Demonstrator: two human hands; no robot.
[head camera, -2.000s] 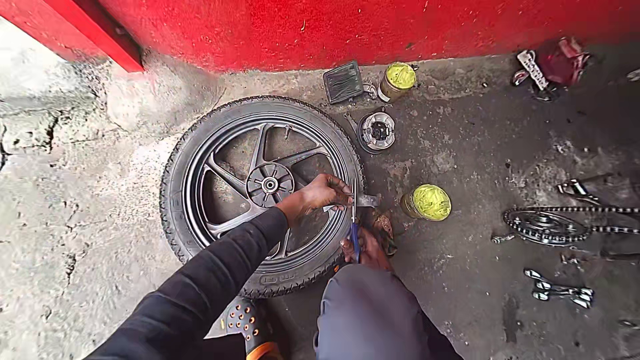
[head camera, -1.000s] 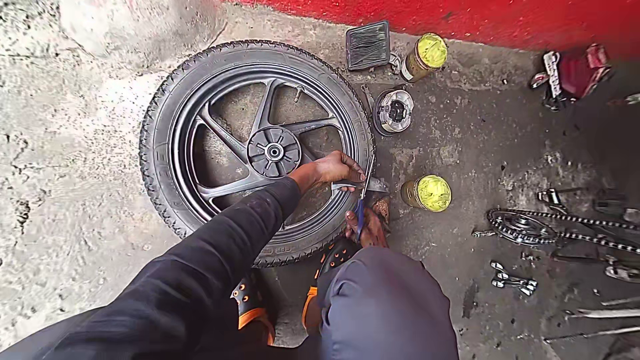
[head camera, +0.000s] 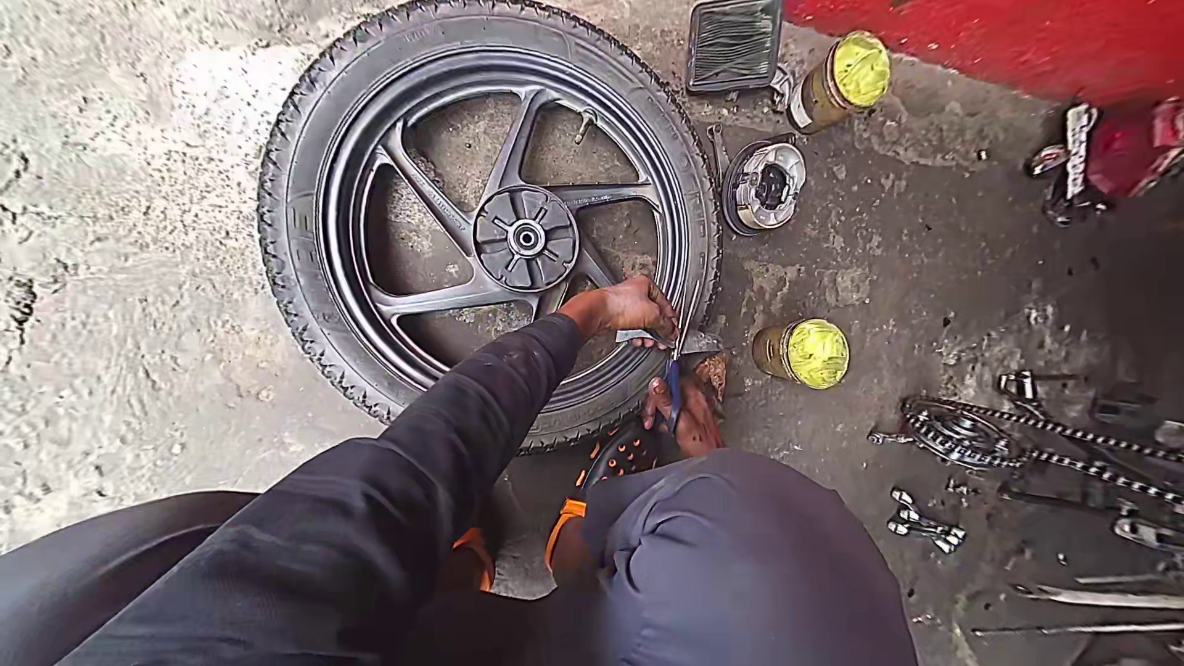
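A motorcycle wheel with a spoked alloy rim and black tyre (head camera: 301, 231) lies flat on the ground. Over the right side of its rim, my left hand (head camera: 634, 310) pinches a thin grey piece of sheet material (head camera: 640, 335). My right hand (head camera: 689, 416), at the tyre's lower right edge, is closed around the blue handles of a pair of scissors (head camera: 674, 388). The blades point up, away from me, close beside my left fingertips. Another grey piece (head camera: 700, 343) shows just right of the blades; whether both are one strip I cannot tell.
Two tins with yellow tops (head camera: 814, 353) (head camera: 860, 69) stand right of the wheel. Near them lie a black rectangular tray-like part (head camera: 735, 46), a round metal part (head camera: 768, 185) and a spanner (head camera: 717, 148). A chain with sprocket (head camera: 962, 432) and metal parts lie farther right, below a red wall (head camera: 999, 42).
The view has shifted and turned around the wheel. Both hands stay at the right side of the rim, with the scissors still in my right hand.
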